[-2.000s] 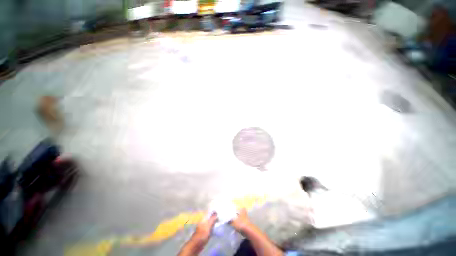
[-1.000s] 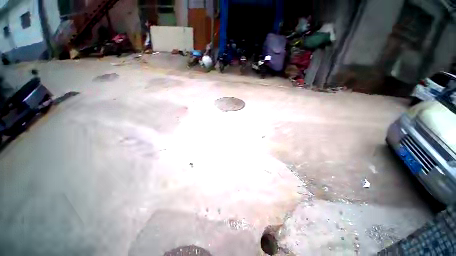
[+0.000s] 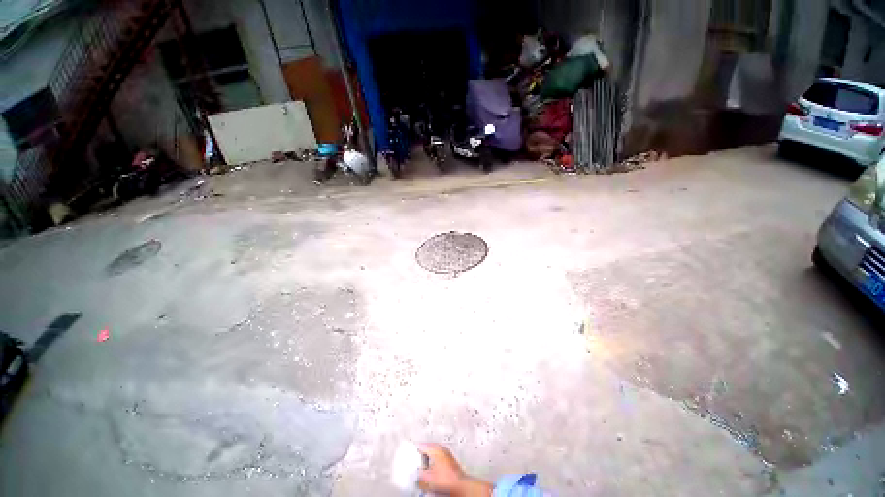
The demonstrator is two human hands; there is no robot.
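Observation:
My right hand (image 3: 443, 469) shows at the bottom edge, in a blue sleeve, with the forearm coming in from the lower right. It is closed on a small whitish bundle (image 3: 407, 467) that looks like a bunched plastic bag; its details are washed out by glare. The bundle sits at the left side of the hand, over the bright concrete ground. My left hand is not in the picture.
A round manhole cover (image 3: 452, 252) lies ahead. A white car (image 3: 836, 120) and a silver vehicle (image 3: 862, 233) stand at the right. Motorbikes (image 3: 473, 144) stand by a blue doorway, near piled goods (image 3: 571, 76). A dark vehicle part (image 3: 12, 367) shows at the left edge.
The view has turned from the yard seen earlier to the blue doorway and cars. Both hands showed first, then none; now only my right hand shows, with the whitish bundle.

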